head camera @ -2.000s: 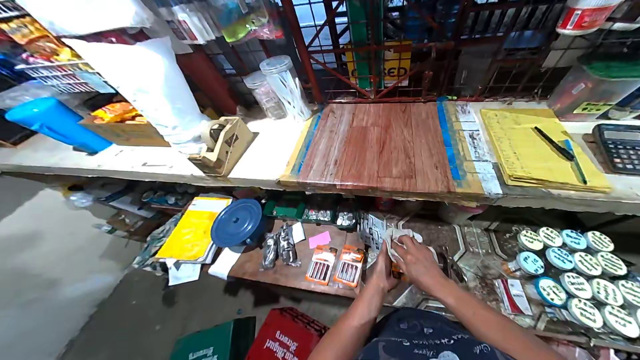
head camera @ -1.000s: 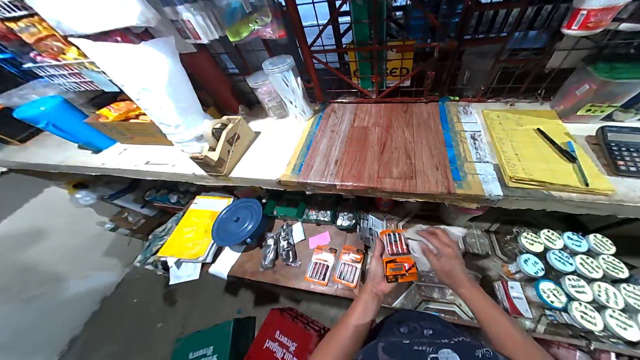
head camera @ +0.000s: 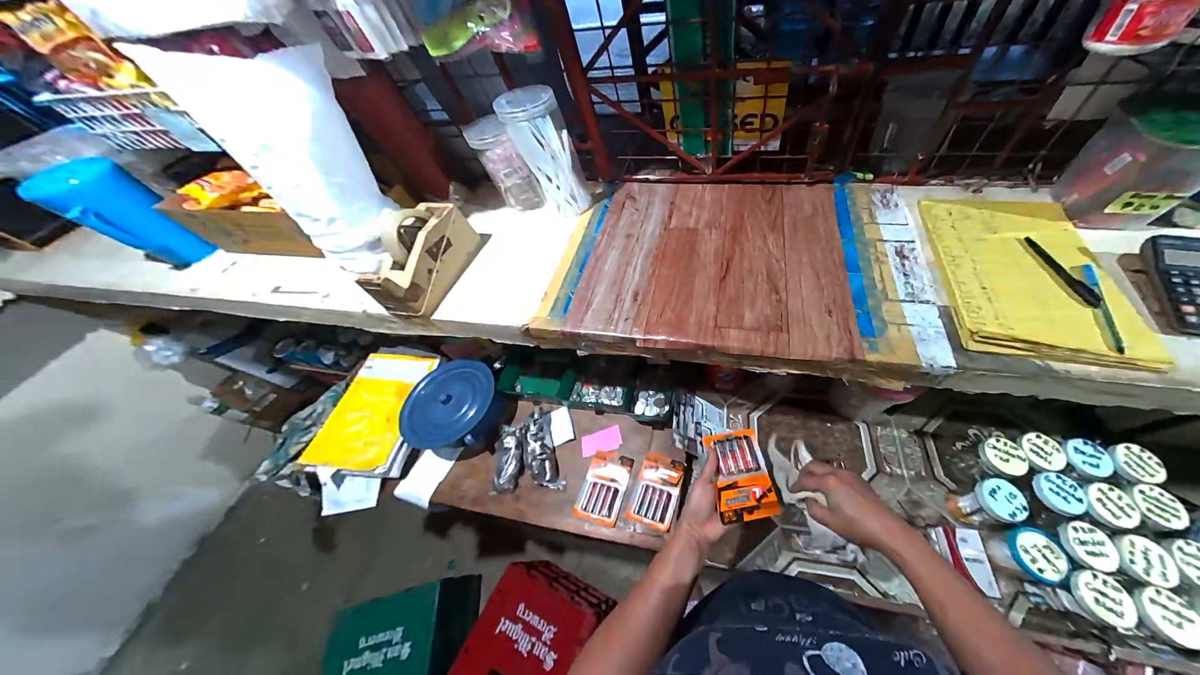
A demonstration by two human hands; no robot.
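My left hand (head camera: 703, 502) holds an orange blister pack of batteries (head camera: 739, 459) by its left edge, front side up, over the lower shelf. To its right, my right hand (head camera: 839, 502) pinches a pale crumpled cloth (head camera: 792, 464), which hangs beside the pack. Two similar battery packs lie side by side on the wooden shelf left of my left hand, one (head camera: 603, 489) further left and one (head camera: 656, 492) nearer. A pink paper slip (head camera: 601, 441) lies behind them, and dark items in clear wrap (head camera: 525, 452) lie further left.
Many lidded jars (head camera: 1114, 504) stand at the right. A blue round lid (head camera: 448, 403) and yellow envelope (head camera: 366, 417) are at the left. Above runs a counter (head camera: 722, 272) with a tape dispenser (head camera: 427, 258), yellow pad (head camera: 1012, 281) and calculator (head camera: 1177, 272). Red (head camera: 534, 619) and green crates (head camera: 403, 633) stand below.
Two seconds ago both hands were close together, largely covering what they held. They have since moved apart, and the battery pack shows plainly in my left hand.
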